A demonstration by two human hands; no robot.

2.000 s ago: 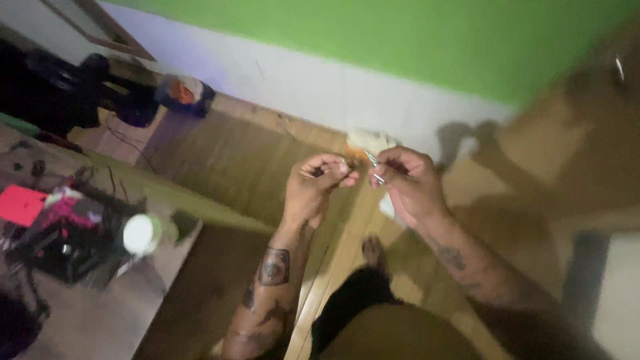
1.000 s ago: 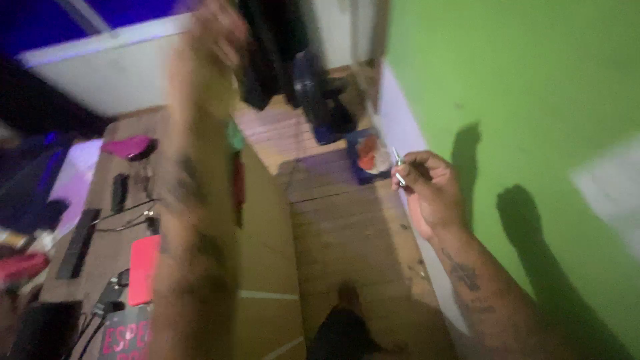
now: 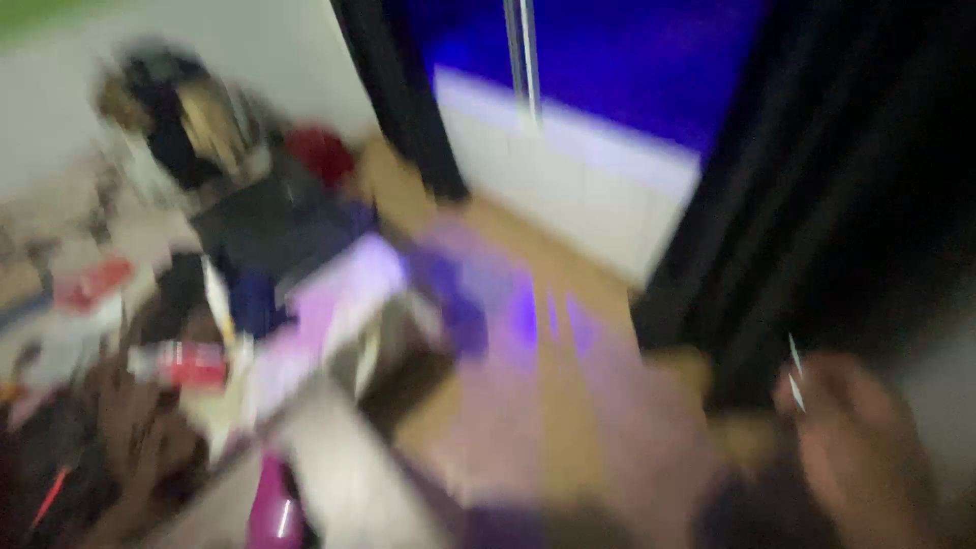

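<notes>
At the right edge of the blurred head view, my right hand [image 3: 858, 427] is closed on a small, thin, shiny metal object [image 3: 795, 374]. Two pale, pointed parts of the object stick out at the fingertips; its exact kind cannot be made out. Dark curtain cloth hangs behind this hand. No left hand can be made out. A brown, blurred shape [image 3: 152, 427] lies among the items at the lower left, and what it is cannot be told.
Cluttered surfaces fill the left side, with a red-and-white item [image 3: 187, 364] and a glossy magenta object [image 3: 276, 503]. Black curtains [image 3: 762, 229] frame a blue-lit window [image 3: 610, 69]. Wooden flooring [image 3: 579, 427] runs through the middle.
The view has swung strongly toward the window and curtains. My left hand, near my right hand two seconds ago and raised one second ago, is no longer seen. My right hand still holds the metal object.
</notes>
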